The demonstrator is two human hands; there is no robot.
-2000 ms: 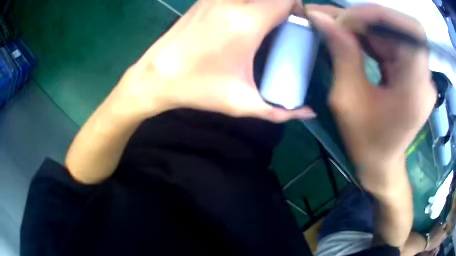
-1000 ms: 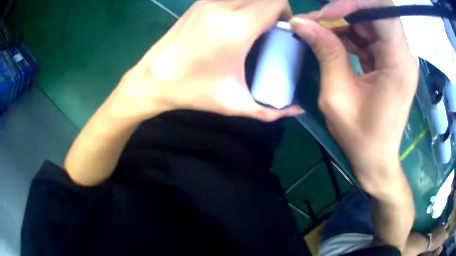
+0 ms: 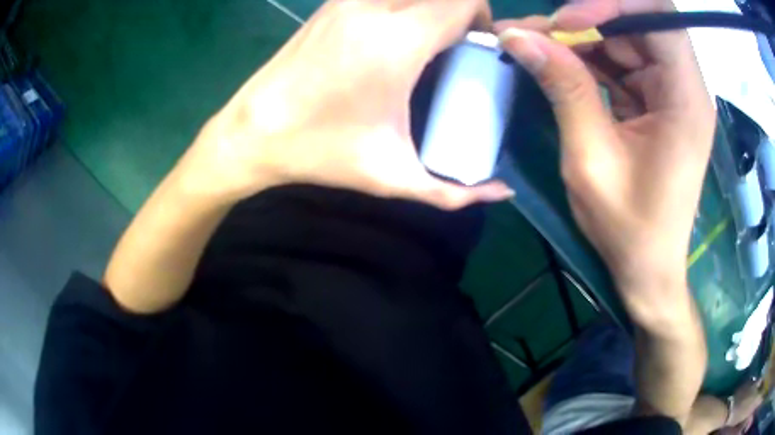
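Observation:
A pale blue-grey oblong housing [image 3: 467,110] with a darker edge is at the upper middle. My left hand [image 3: 340,110], bare, is curled around its left side and holds it, with a fingertip under its lower end. My right hand [image 3: 625,136], bare, pinches a slim black-handled tool [image 3: 680,22] near its gold-yellow band. The right thumb and fingertips are at the housing's top right corner. The tool's tip is hidden by the fingers or too small to tell.
A green-topped bench [image 3: 709,285] with yellow-green tape runs down the right. A tray at the right edge holds pale housings [image 3: 751,204]. A white cloth or glove [image 3: 749,336] lies below it. Another person's hand [image 3: 743,403] is at the lower right. Blue crates [image 3: 30,115] stand on the floor at the left.
The housing and my left hand have shifted slightly left. My right hand has also moved left and turned from a blurred pose, and the tool's yellow band now shows.

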